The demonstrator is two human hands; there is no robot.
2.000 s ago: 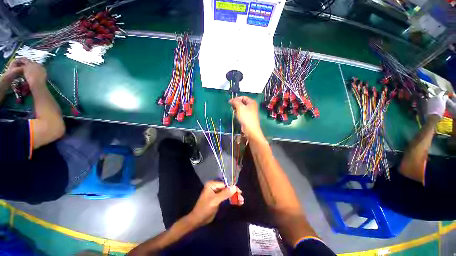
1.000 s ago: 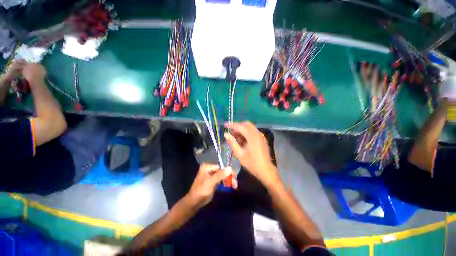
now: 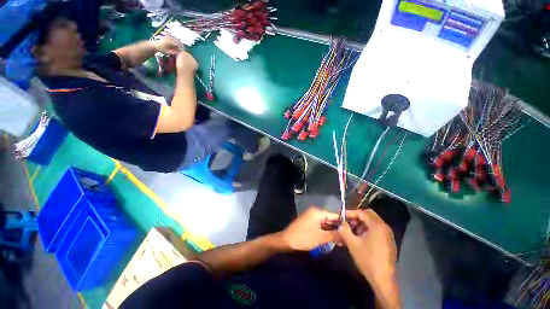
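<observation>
My left hand (image 3: 312, 229) and my right hand (image 3: 369, 234) meet over the lap, both with fingers closed on the base of a wire harness. Its loose wires (image 3: 341, 172), white, blue and other colours, fan upward. The connector is hidden by my fingers. Further thin wires, one pale and twisted-looking (image 3: 386, 168), run between the hands and the machine front; whether they are clamped is unclear. The white twisting machine (image 3: 413, 75) has a black twisting head (image 3: 395, 104) on its near face.
A smaller harness bundle (image 3: 313, 108) lies left of the machine and a fuller one (image 3: 476, 151) right of it, red connectors towards me. Another person (image 3: 114, 114) works at the left on a blue stool (image 3: 217, 172). Blue crates (image 3: 87, 229) stand at the lower left. More wires show lower right.
The view has turned left, so the machine appears further right. My right hand has moved down from the wires to beside my left hand, and the red connector is now covered.
</observation>
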